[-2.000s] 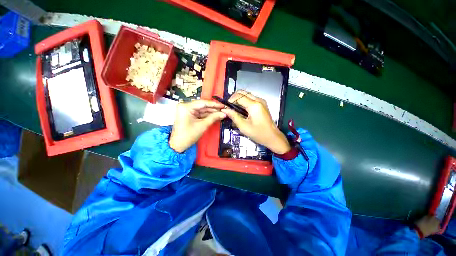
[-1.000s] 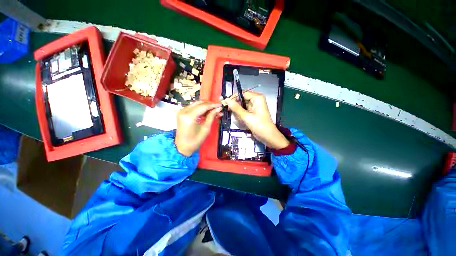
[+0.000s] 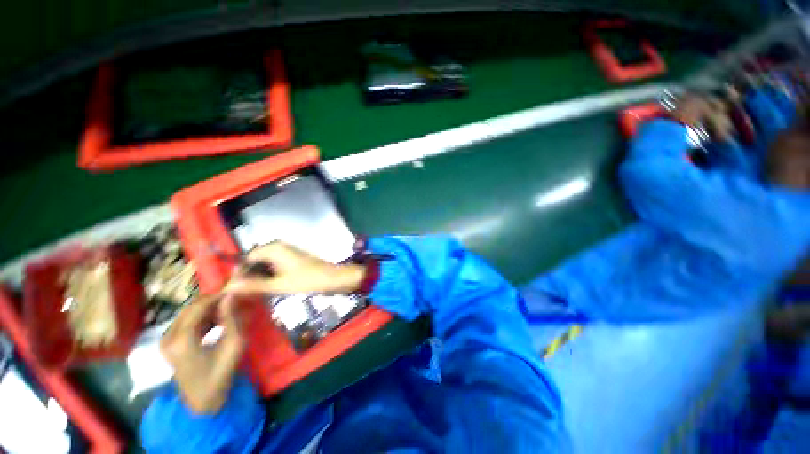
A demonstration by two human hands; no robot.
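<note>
The picture is blurred. A tablet unit (image 3: 297, 217) with a silver-grey plate lies tilted in its red-orange fixture (image 3: 191, 208) before me. My right hand (image 3: 293, 269) is over the tablet, closed on the dark tweezers (image 3: 258, 268). My left hand (image 3: 206, 350) is at the fixture's left side, its fingertips close to my right fingertips; whether it pinches a small part cannot be told. The circuit board (image 3: 315, 310) shows below my right hand.
The red parts bin (image 3: 129, 297) with cream pads, loose small modules (image 3: 169, 270) and a white sheet (image 3: 149, 368) are at left. Another tablet (image 3: 31, 408) is cut off lower left. Tablets lie on the belt (image 3: 329, 124). A person in blue (image 3: 702, 195) works at right.
The view has swung right, so the bench things now sit further left and a person shows at right. My hands are still close together; the tweezers are less visible.
</note>
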